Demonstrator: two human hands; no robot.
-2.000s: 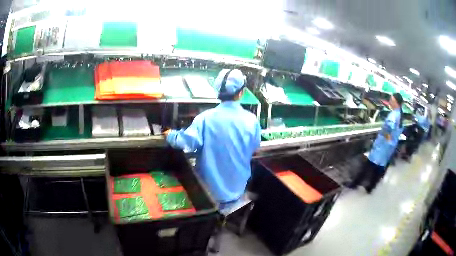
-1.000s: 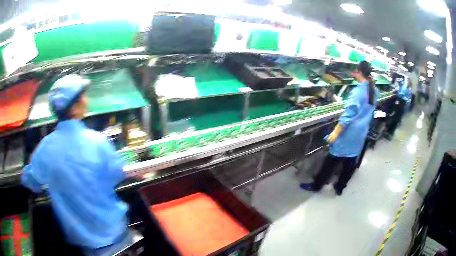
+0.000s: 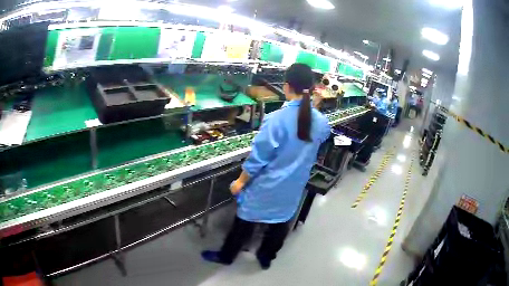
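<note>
Neither of my hands is in the picture. Nearest in front of me, a long conveyor (image 3: 129, 187) with a pale edge runs from the lower left towards the upper right. A row of green circuit boards (image 3: 111, 177) lies along it. Black compartment trays (image 3: 134, 96) sit on the green-matted shelf above, at the left. A small black curved object (image 3: 229, 91) and small mixed parts (image 3: 209, 133) are on the shelves further right.
A person in a blue coat (image 3: 287, 162) stands beside the conveyor, back towards me. More people are far down the aisle. Black bins (image 3: 460, 251) stand at the lower right by a pale wall (image 3: 446, 167). Yellow-black tape (image 3: 393, 229) marks the grey floor.
The view has moved along the line and turned right. The seated person in a cap and the bin with the red-orange sheet have left at the left. The standing person appears nearer and larger.
</note>
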